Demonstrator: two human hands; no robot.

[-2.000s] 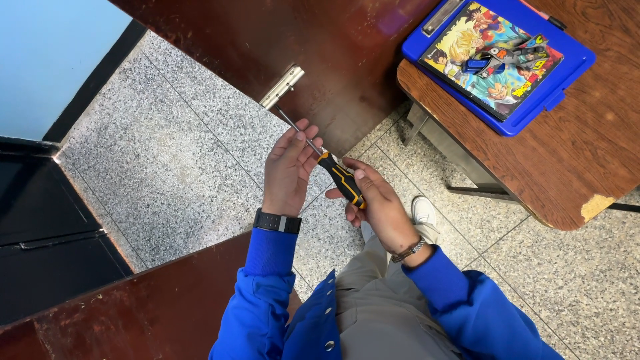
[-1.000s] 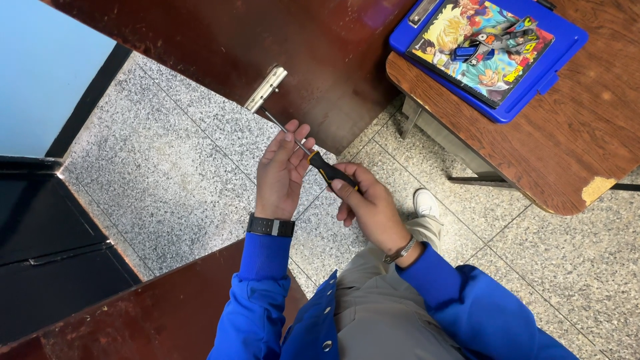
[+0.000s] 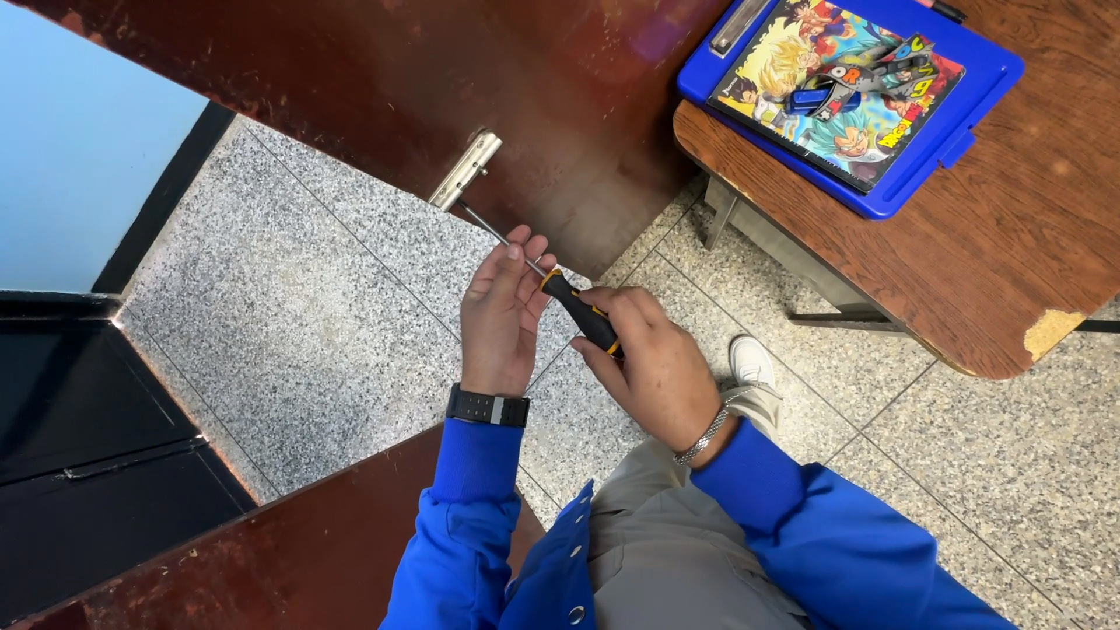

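Note:
A screwdriver with a black and yellow handle and a thin metal shaft lies slantwise across both hands. My right hand grips its handle. Thumb and fingertips of my left hand hold the shaft just ahead of the handle. The shaft's far end is beside the lower end of a metal bolt latch on the edge of a dark red-brown door panel; whether the tip touches a screw cannot be told.
At the upper right, a wooden desk with a chipped corner bears a blue clipboard case, an illustrated notebook and a printed strap. Another red-brown panel crosses the lower left. A dark cabinet-like surface stands at far left.
The screwdriver and both hands have come closer to the latch, the shaft's far end now beside it. My right hand has shifted its hold on the handle.

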